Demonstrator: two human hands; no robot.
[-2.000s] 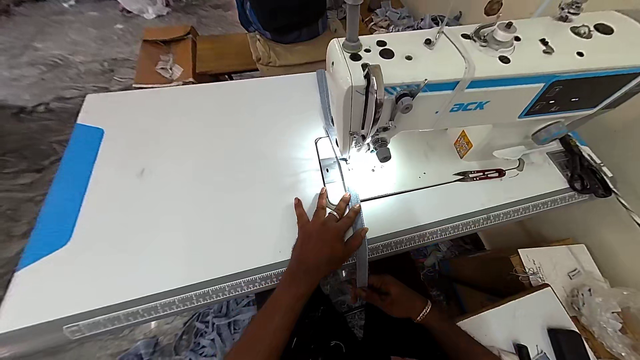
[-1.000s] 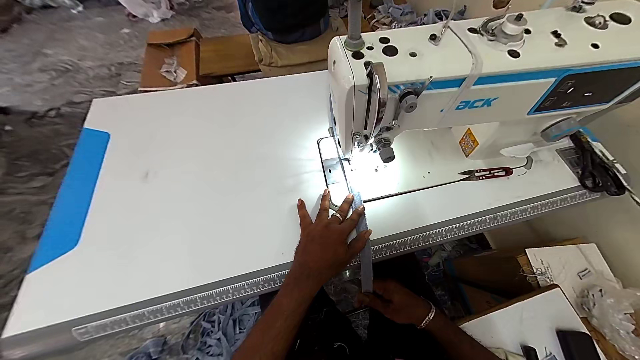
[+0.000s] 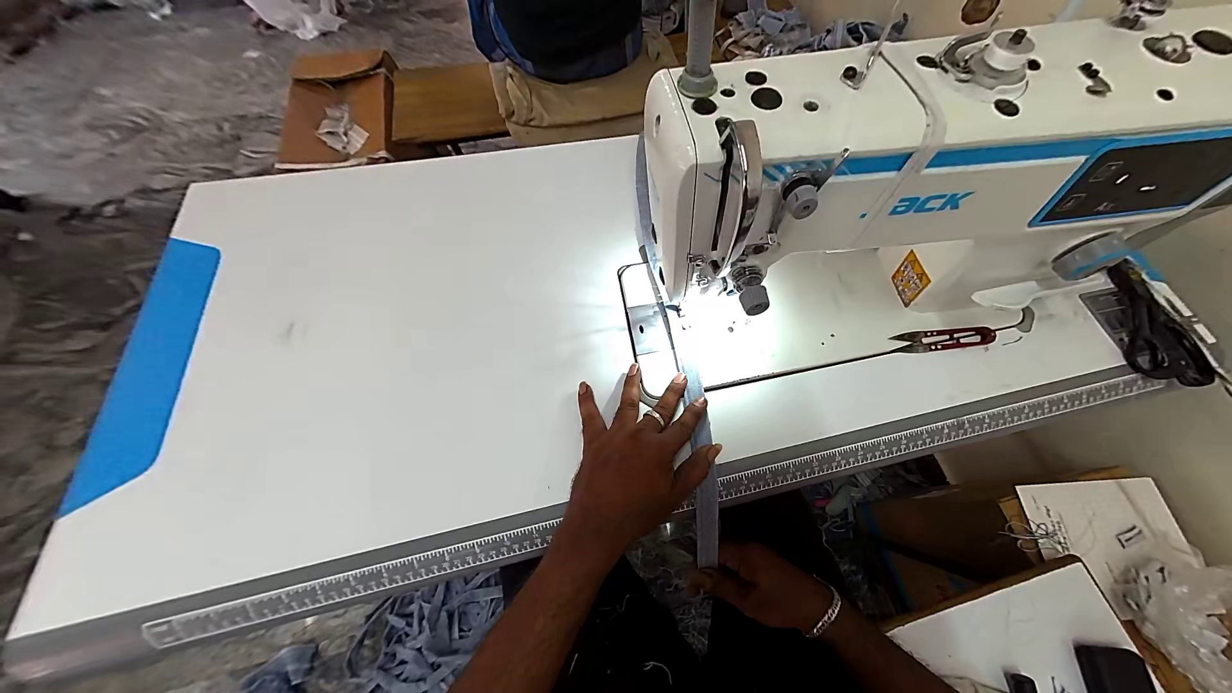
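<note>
A long, narrow grey-blue fabric strip (image 3: 707,500) runs from behind the head of a white Jack sewing machine (image 3: 818,192), past its lit needle area, and over the table's front edge. My left hand (image 3: 640,457) lies palm down on the white table, fingers spread, its fingertips touching the strip just in front of the needle plate (image 3: 650,332). Below the table edge, my right hand (image 3: 760,582) holds the strip's lower part between thumb and fingers. The needle itself is lost in glare.
Red thread snips (image 3: 948,338) lie on the machine bed, with black scissors (image 3: 1155,332) farther right. A measuring scale (image 3: 385,582) lines the front edge of the table. Fabric scraps (image 3: 433,621) lie below. A cardboard box (image 3: 337,111) and a seated person (image 3: 568,58) are behind the table.
The loose part of the strip hanging below my left hand is shorter than in the earliest frame. Both hands keep nearly the same places.
</note>
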